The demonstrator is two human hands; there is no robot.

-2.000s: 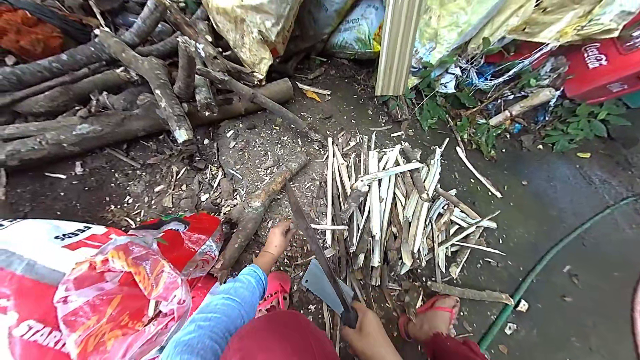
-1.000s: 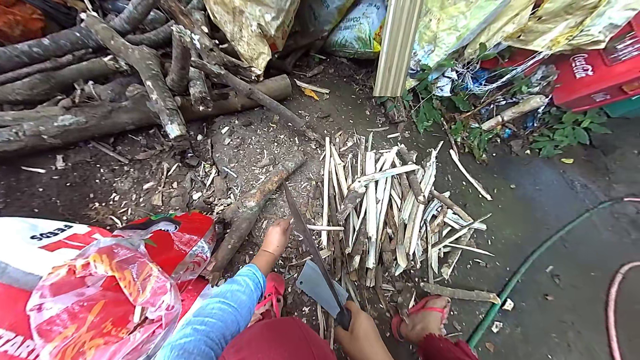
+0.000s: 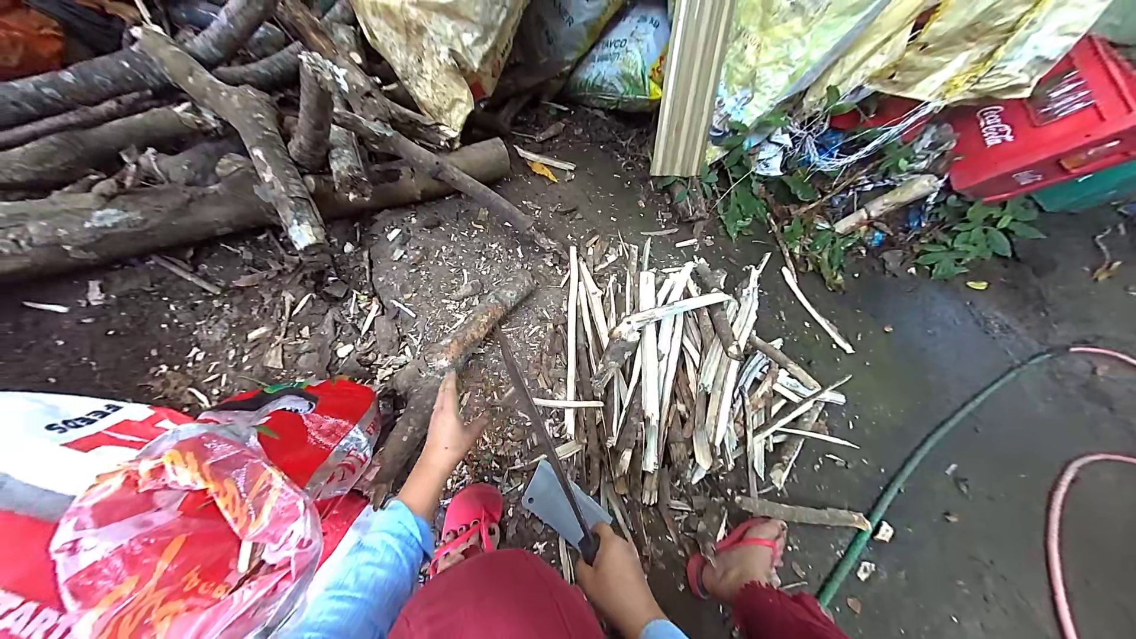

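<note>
My right hand point(image 3: 614, 572) is closed on the dark handle of a long-bladed machete point(image 3: 541, 435), whose blade points up and away to the left. A broad grey metal plate with small holes point(image 3: 561, 506) lies under or beside the blade near the handle; whether it is part of the tool I cannot tell. My left hand point(image 3: 451, 430), fingers apart, is at a short bark-covered log point(image 3: 479, 324) on the ground; whether it touches the log is unclear. Right of the blade lies a heap of split wood sticks point(image 3: 652, 373).
Thick branches point(image 3: 124, 222) are piled at the upper left. Red and white feed sacks point(image 3: 302, 435) lie at the left. A green hose point(image 3: 932, 444) and a pink hose point(image 3: 1061, 506) curve at the right. Red crates point(image 3: 1034, 133) and a ribbed panel point(image 3: 692, 89) stand behind.
My left hand has opened, its fingers now spread beside the log. My right hand still holds the machete in much the same place.
</note>
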